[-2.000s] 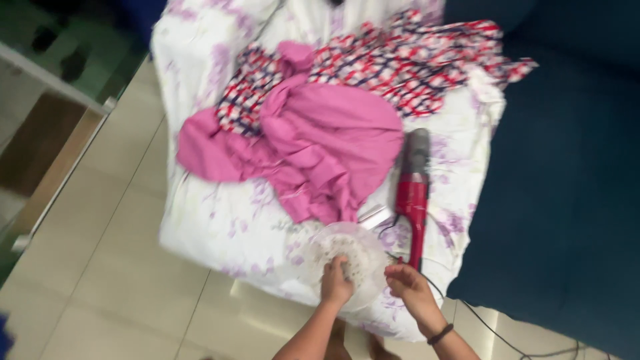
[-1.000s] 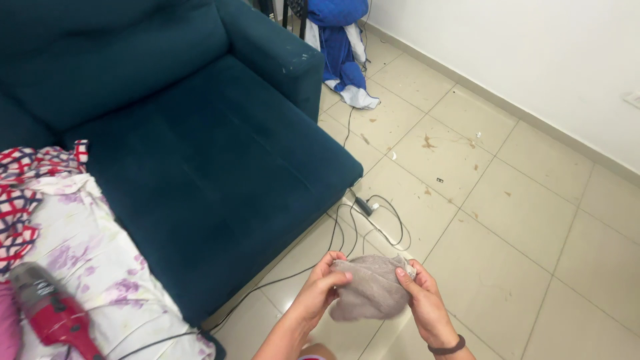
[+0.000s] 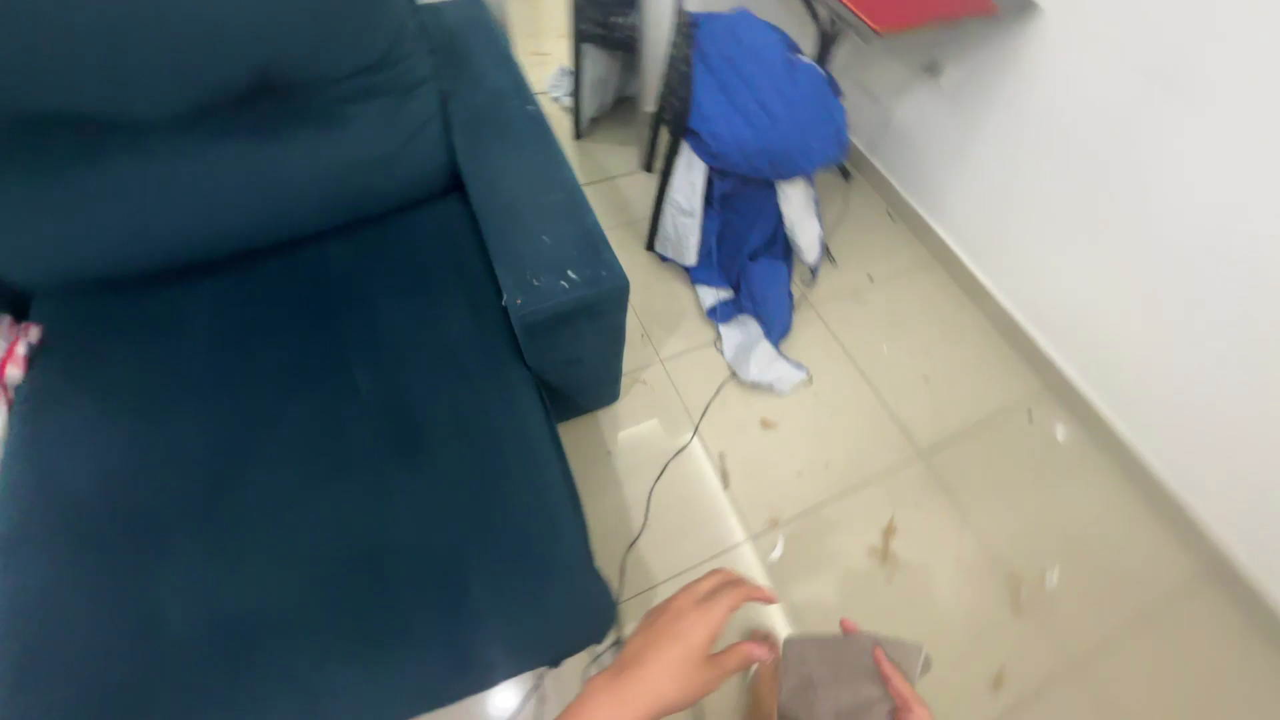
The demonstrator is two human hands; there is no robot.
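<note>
At the bottom of the head view, my left hand (image 3: 690, 640) is held out with thumb and fingers apart and nothing between them. Just right of it, my right hand (image 3: 900, 690) grips a grey-brown cloth (image 3: 835, 675), which looks flat and folded. Only some fingers of that hand show; the rest is cut off by the lower edge. Both hands are above the tiled floor, beside the front corner of a dark teal sofa (image 3: 300, 460).
The sofa's armrest (image 3: 560, 250) bears white marks. Beyond it, blue and white fabric (image 3: 765, 110) hangs over a dark chair down to the tiled floor (image 3: 960, 520). A thin cable (image 3: 655, 490) crosses the floor, among scattered bits. A white wall (image 3: 1130, 230) stands at right.
My left hand has let go of the cloth, which both hands held a second ago; it stays in my right hand and now looks folded. The view has swung right from the draped surface.
</note>
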